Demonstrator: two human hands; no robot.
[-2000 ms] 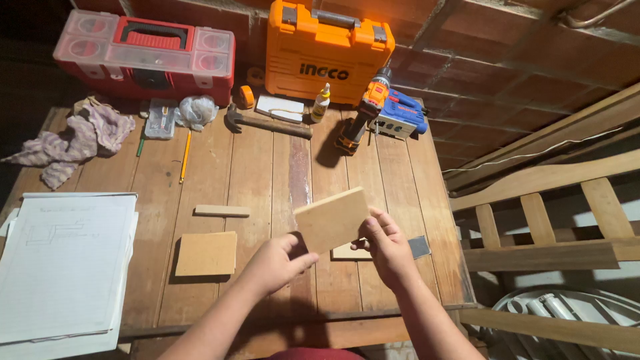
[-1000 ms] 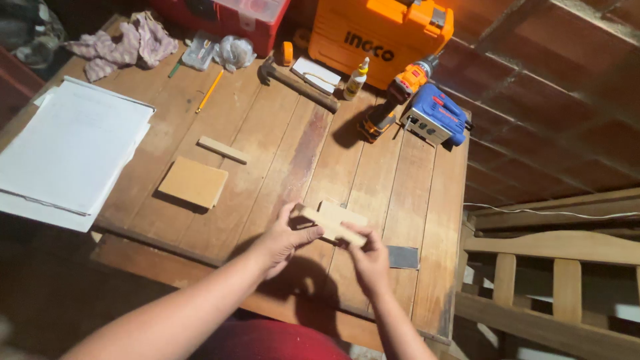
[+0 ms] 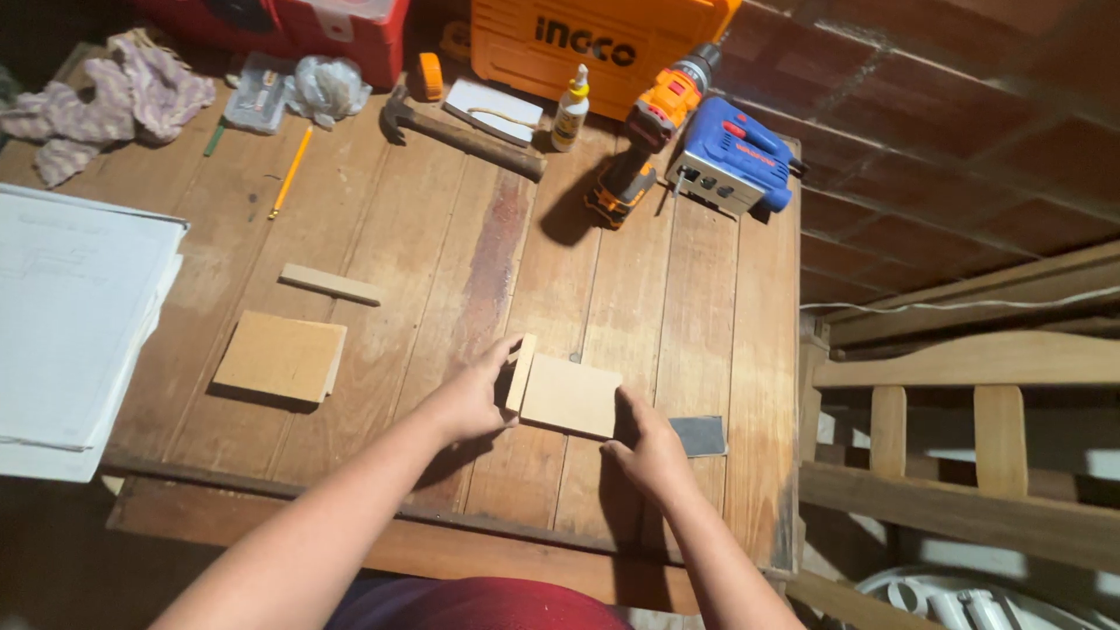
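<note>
My left hand (image 3: 479, 389) holds a small wooden board (image 3: 521, 374) on edge, upright against the left side of a flat wooden board (image 3: 571, 395). At that flat board's right edge my right hand (image 3: 646, 437) rests with thumb and fingers on it. A dark sanding pad or sandpaper piece (image 3: 699, 436) lies just right of my right hand. To the left lie a narrow wood strip (image 3: 330, 285) and stacked square boards (image 3: 278, 357). The undersides of the held pieces are hidden.
Papers (image 3: 83, 324) cover the table's left side. Along the back are a cloth (image 3: 131, 92), a pencil (image 3: 291, 173), a claw hammer (image 3: 464, 140), a glue bottle (image 3: 570, 112), a cordless drill (image 3: 652, 122), a blue jigsaw (image 3: 735, 156) and an orange case (image 3: 560, 52). A wooden bench (image 3: 927, 359) stands right.
The board held up in both hands two seconds ago now stands on edge in my left hand beside the flat board. My right hand has moved to the flat board's right edge. The view has shifted.
</note>
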